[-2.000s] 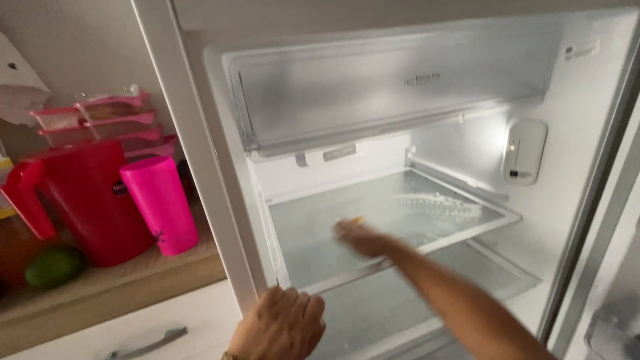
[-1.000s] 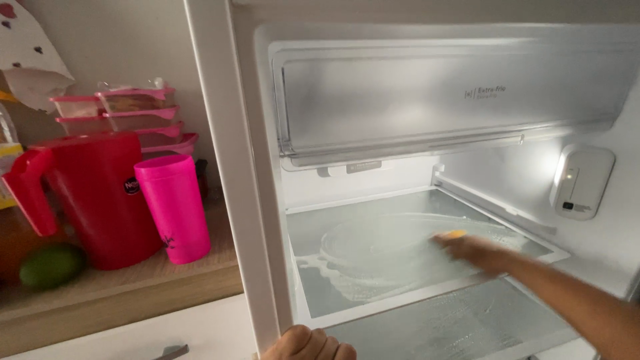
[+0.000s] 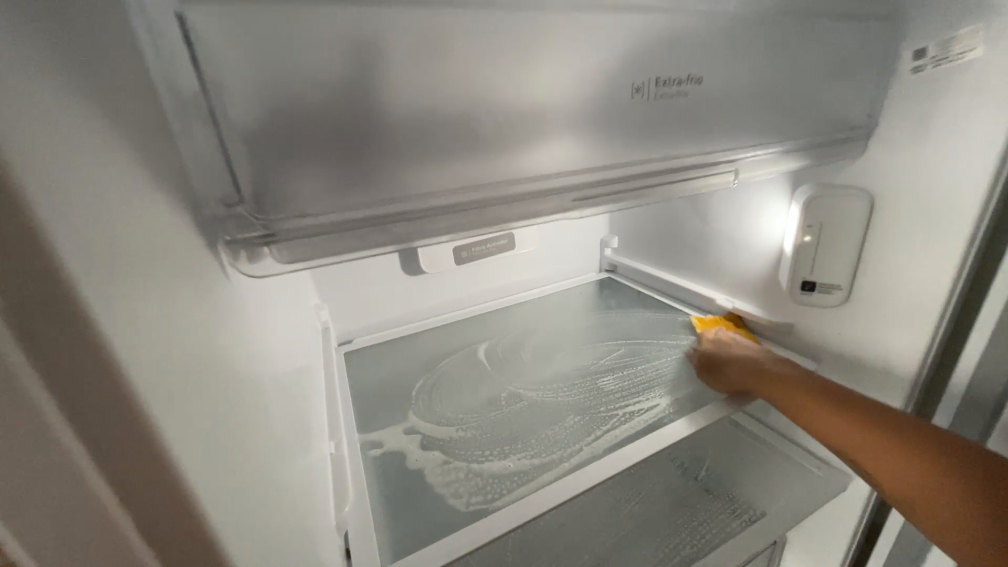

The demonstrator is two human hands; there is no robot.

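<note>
My right hand (image 3: 728, 361) grips a yellow sponge (image 3: 723, 324) at the right edge of a glass refrigerator shelf (image 3: 535, 315); the hand is slightly blurred. Curved streaks of soapy foam (image 3: 472, 480) cover the middle and front of the glass, which has a white frame. Beneath it lies a lower glass shelf (image 3: 630, 504), also wet with droplets. My left hand is out of view.
A translucent drawer (image 3: 472, 118) hangs above the shelf. On the right wall are a lit white control unit (image 3: 827, 246) and a shelf rail (image 3: 677, 285). A small vent cover (image 3: 472, 250) is on the back wall. The fridge's left wall (image 3: 260, 394) stands close by.
The right hand has moved to the shelf's right edge with the sponge. The left hand, earlier at the fridge's front left edge, has left the view. The view has moved closer to the fridge interior.
</note>
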